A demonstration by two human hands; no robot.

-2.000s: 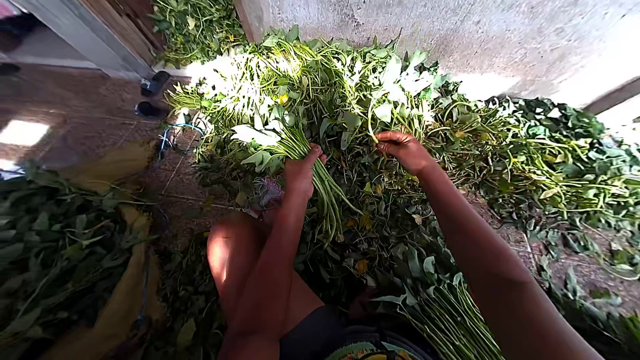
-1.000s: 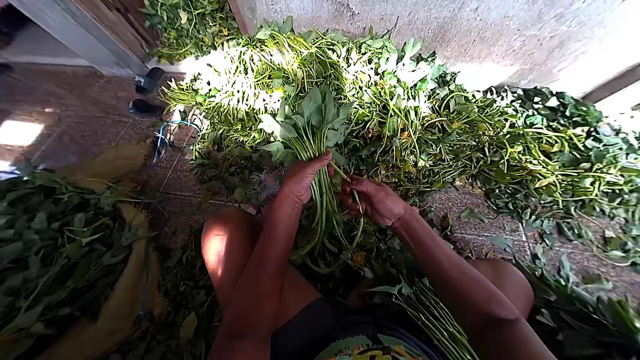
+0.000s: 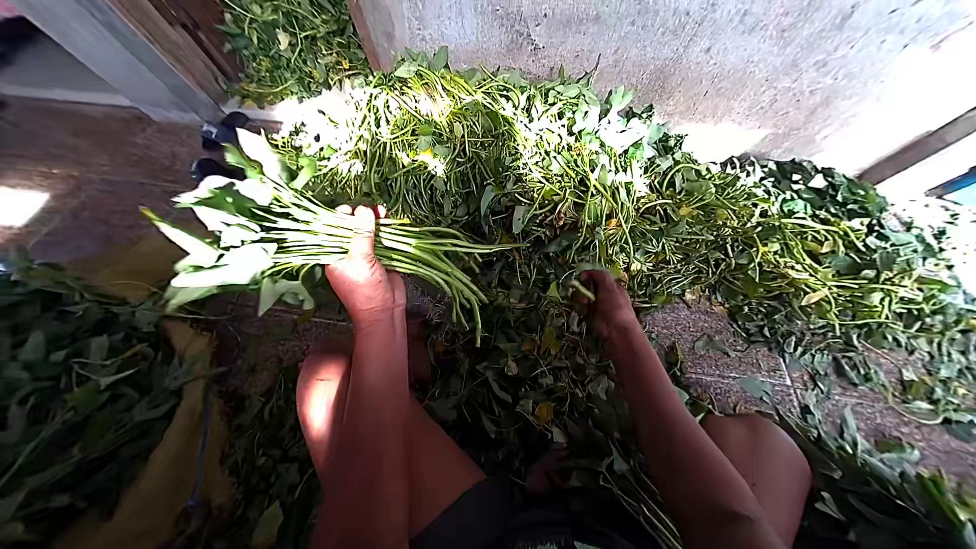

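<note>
My left hand (image 3: 364, 267) is closed around a bundle of leafy green stems (image 3: 305, 236), its broad leaves pointing left and its cut ends fanning out to the right. To the right of the bundle, my right hand (image 3: 605, 299) grips a short piece of green stem (image 3: 582, 290) between its fingers; shadow and blur hide part of it. Beyond both hands lies a long heap of leafy stems (image 3: 488, 152), brightly sunlit at its upper left. Loose leaves (image 3: 526, 381) cover the floor between my legs.
A rough concrete wall (image 3: 610, 46) stands behind the heap. Dark sandals (image 3: 221, 133) lie by the door frame (image 3: 145, 61). At lower left, more greens (image 3: 69, 404) rest beside a yellowish sack (image 3: 179, 450). Further leafy bunches (image 3: 877, 473) are at lower right, on the tiled floor (image 3: 732, 347).
My left hand has moved left with the bundle, whose leaves pointed up a second ago and now point left. My right hand has come away from the bundle toward the right.
</note>
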